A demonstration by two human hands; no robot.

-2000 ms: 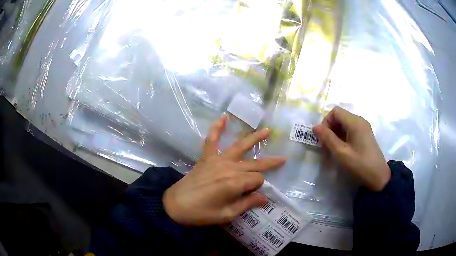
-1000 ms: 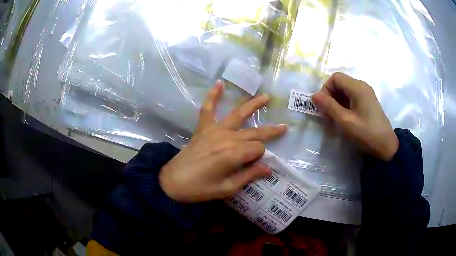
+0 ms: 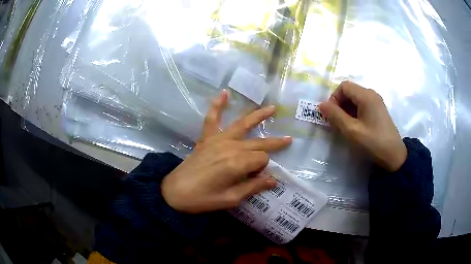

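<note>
A small white barcode sticker [image 3: 309, 112] lies at the fingertips of my right hand [image 3: 364, 121], over the clear plastic bags [image 3: 335, 160]. Thumb and forefinger pinch its right end; whether it touches the bag I cannot tell. My left hand [image 3: 219, 162] is spread over the bags. Its thumb and a curled finger hold the label sheet [image 3: 292, 214] at the table's near edge. The sheet shows several barcodes in rows, and my hand hides its upper left part. A blank white rectangle [image 3: 248, 85] lies just beyond my left fingertips.
Glossy bags spread across the white table [image 3: 38, 111] with strong glare. Yellow print [image 3: 242, 31] shows on bags at the far middle. A yellow-edged bag [image 3: 23, 33] lies at the far left. The table's curved near edge runs below my hands. A dark area lies beyond it, lower left.
The whole view has shifted, so hands and bags sit higher in the picture than two seconds ago. Both hands keep nearly the same pose, and the sticker stays at my right fingertips.
</note>
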